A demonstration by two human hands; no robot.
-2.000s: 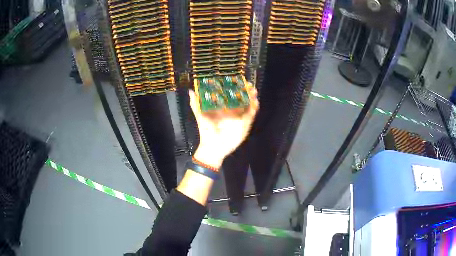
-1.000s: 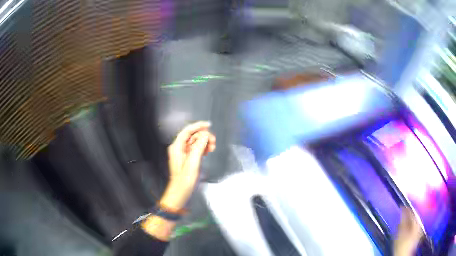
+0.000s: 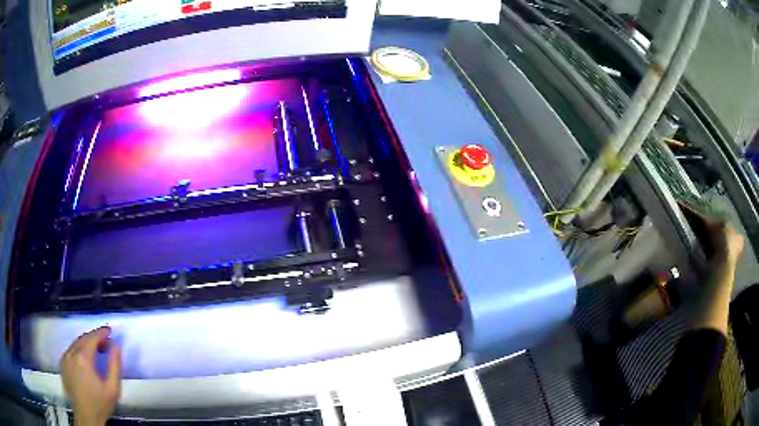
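Observation:
The AOI machine's bay [image 3: 191, 237] glows pink and purple, with dark clamp rails [image 3: 208, 279] across it. No board shows on the rails. My left hand [image 3: 90, 378] is at the lower left over the machine's white front edge [image 3: 266, 378], empty, fingers loosely curled and thumb apart. My right hand [image 3: 722, 250] is at the far right, beyond the machine's side. Its fingers are on a small dark flat piece with a brownish edge, which looks like a PCB panel [image 3: 697, 226]; the hand partly hides it.
A monitor [image 3: 208, 37] stands behind the bay. On the blue right side are a tape roll [image 3: 400, 64] and a red emergency stop [image 3: 475, 157]. Pale upright pipes [image 3: 637, 112] and long metal rails stand at right. Black ribbed material [image 3: 541, 378] lies below right. A keyboard [image 3: 208, 420] shows at the bottom.
The view has swung right from the racks to the machine. My left hand, which held a green panel two seconds ago, is now empty. My right hand is now far right.

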